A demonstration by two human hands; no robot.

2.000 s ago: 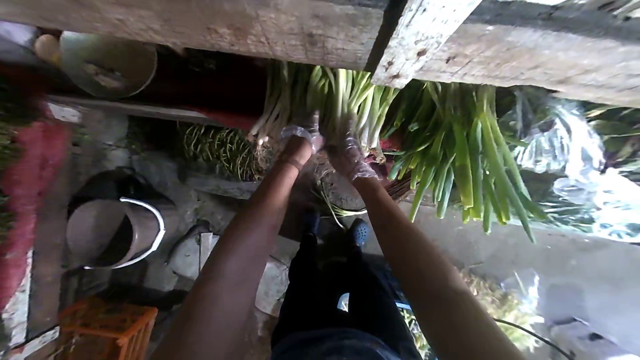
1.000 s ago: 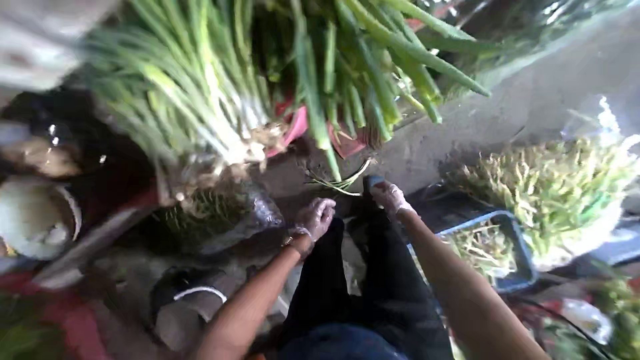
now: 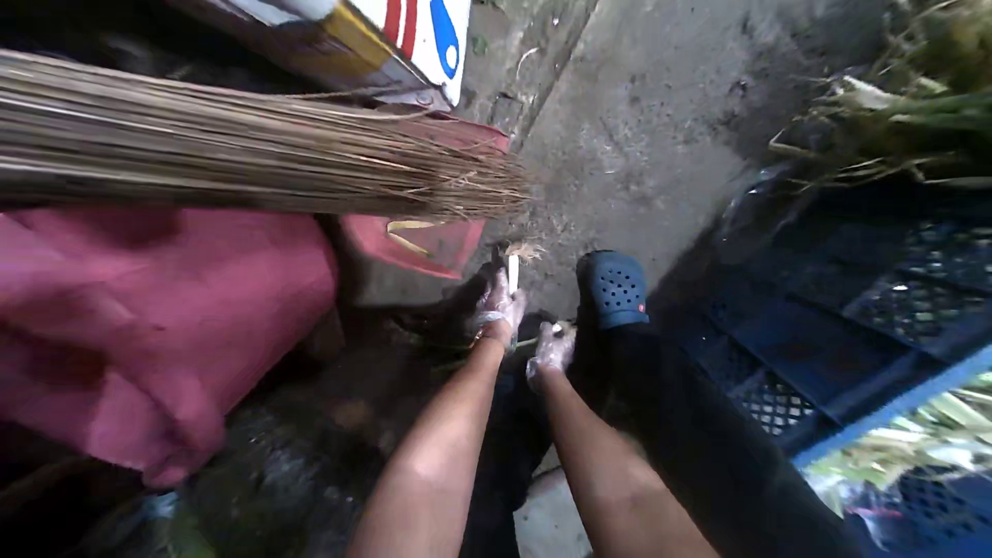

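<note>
My left hand [image 3: 501, 301], in a clear plastic glove, is closed on a green onion [image 3: 513, 273] with a white stalk, its pale roots pointing away from me. Close beside it on the right, my right hand [image 3: 553, 347], gloved too, is closed on another green onion [image 3: 570, 328], of which only the root end shows by the fingers. Both hands are low near the floor, just left of a blue clog [image 3: 618, 288] on my foot. Thin stalks show between the hands, and their lower parts are hidden in shadow.
A stick broom [image 3: 263, 147] lies across a red plastic dustpan [image 3: 434, 246] at the left, above a pink cloth or bag [image 3: 155, 310]. A printed carton [image 3: 403, 46] stands at the top. Blue plastic crates [image 3: 837, 310] are at the right, by a heap of plant trimmings [image 3: 930, 101].
Both hands were at the green onion bunches on the stand two seconds ago; they have come down toward the floor and now hold loose stalks. The view has moved strongly downward.
</note>
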